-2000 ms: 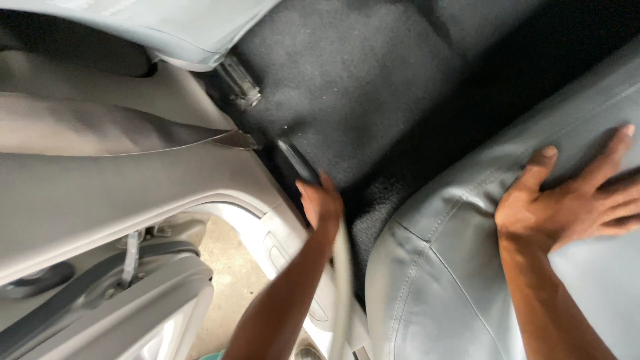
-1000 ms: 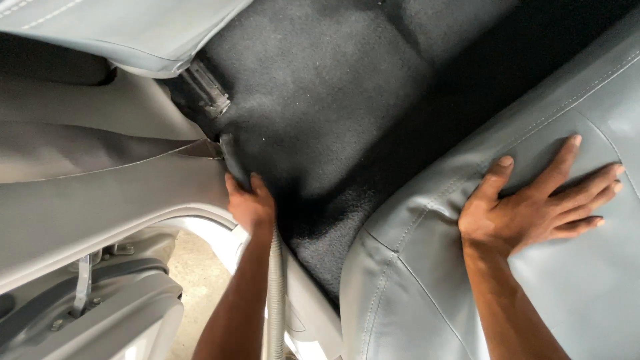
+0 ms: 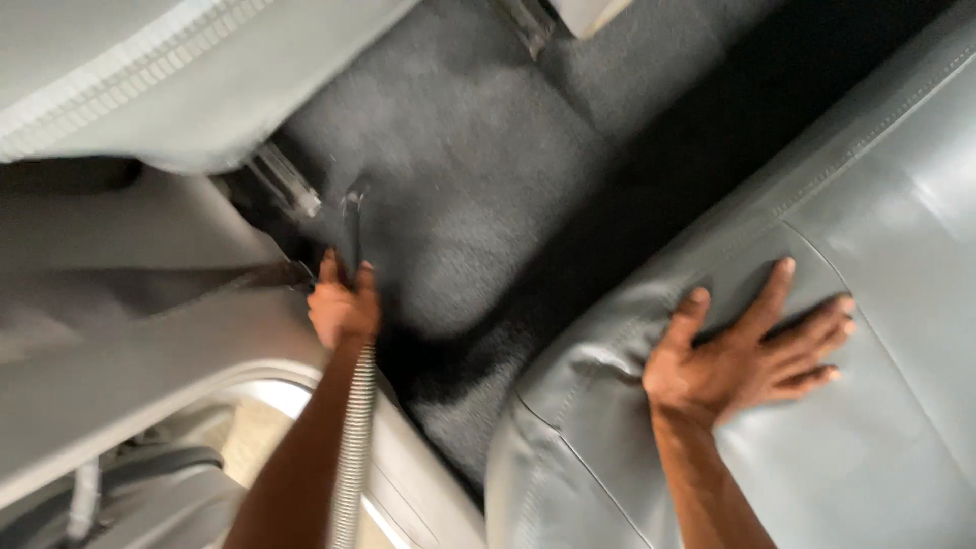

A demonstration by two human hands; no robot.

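My left hand (image 3: 345, 309) grips a dark vacuum nozzle (image 3: 353, 229), whose tip lies over the dark floor carpet (image 3: 473, 183) near a metal seat rail (image 3: 286, 179). A ribbed vacuum hose (image 3: 354, 450) runs down from that hand beside the forearm. With fingers spread, my right hand (image 3: 743, 347) presses flat on the grey leather seat cushion (image 3: 823, 457), and the leather is creased beside the wrist. The hand holds nothing.
A grey front seat (image 3: 229, 84) overhangs the upper left. Along the left are a seat belt (image 3: 175, 293) and beige pillar trim (image 3: 183, 358). The door sill (image 3: 412, 465) runs below, with an open car door (image 3: 152, 496) beyond it. A second seat rail (image 3: 526, 27) shows at the top.
The nozzle has moved from beside the belt's lower end onto the carpet, nearer the seat rail. My right hand stays spread on the seat cushion. The view has shifted.
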